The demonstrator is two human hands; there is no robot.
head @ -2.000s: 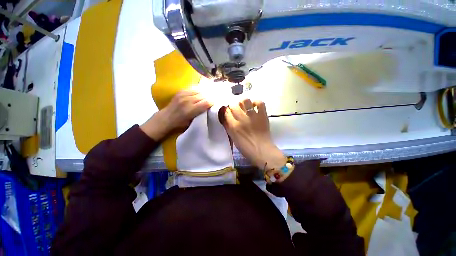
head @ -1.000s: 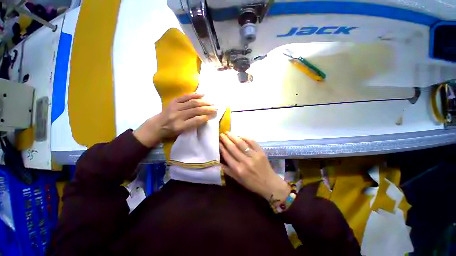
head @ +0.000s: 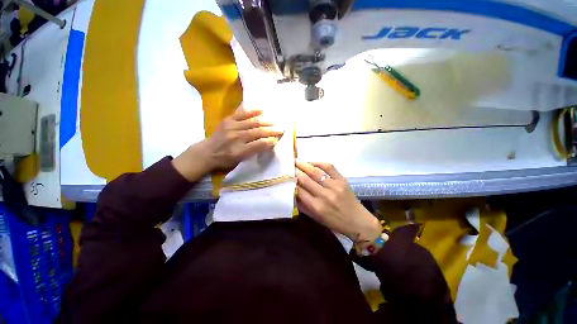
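A fabric panel with its white side up (head: pixel 256 201) lies below the needle and over the table's front edge, with a yellowish seam across it. Its mustard-yellow part (head: pixel 218 76) spreads up and left of the presser foot, which is washed out by the lamp. My left hand (head: pixel 243 140) lies flat on the white fabric near the needle, fingers spread, pressing it. My right hand (head: pixel 329 197) holds the panel's right edge between thumb and fingers near the table's front edge. The sewing machine (head: pixel 417 33) stands over the fabric.
A long curved yellow panel (head: pixel 112 88) lies flat at left. A green and yellow-orange tool (head: pixel 398 82) lies on the machine bed. Yellow and white cut pieces (head: pixel 484 285) hang at lower right. A blue crate (head: pixel 38 266) is at lower left. Another machine (head: pixel 18 126) stands at far left.
My right hand has moved down from the needle to the fabric's right edge. The yellow fabric has shifted up and left. The white panel's right edge, folded showing yellow a second ago, now lies straighter.
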